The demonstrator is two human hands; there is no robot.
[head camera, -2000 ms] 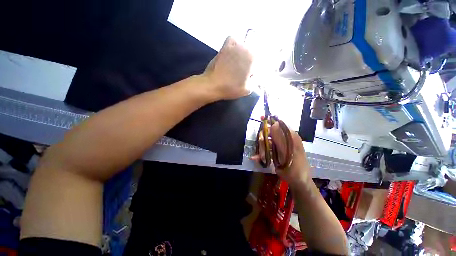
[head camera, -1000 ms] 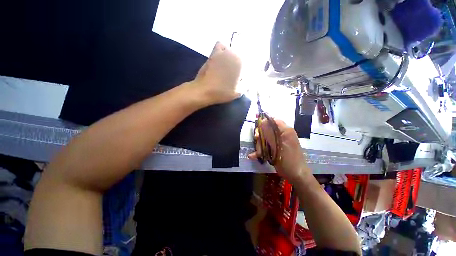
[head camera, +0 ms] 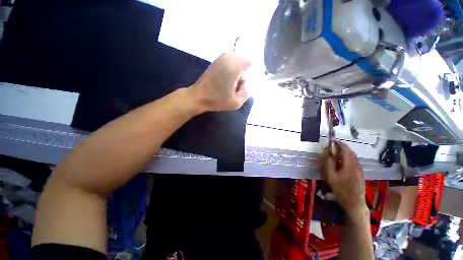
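A black fabric panel lies left of the needle area, with a narrow end over the ruler edge. My left hand is curled on the panel's right edge beside the lamp glare, fingertips partly washed out. My right hand is right of the black strips, around the scissors; their blades point away from me and the handles are mostly hidden. The small stack of narrow black strips lies right of the needle. The needle and presser foot are lost in glare.
The white sewing machine head with a blue stripe overhangs the table. A short red-handled tool lies past the scissors. A purple fluffy cover is on the machine. Red baskets stand below the ruler edge.
My right hand and the scissors have moved right, from beside the panel to beyond the black strips. My left hand stays on the panel, turned slightly.
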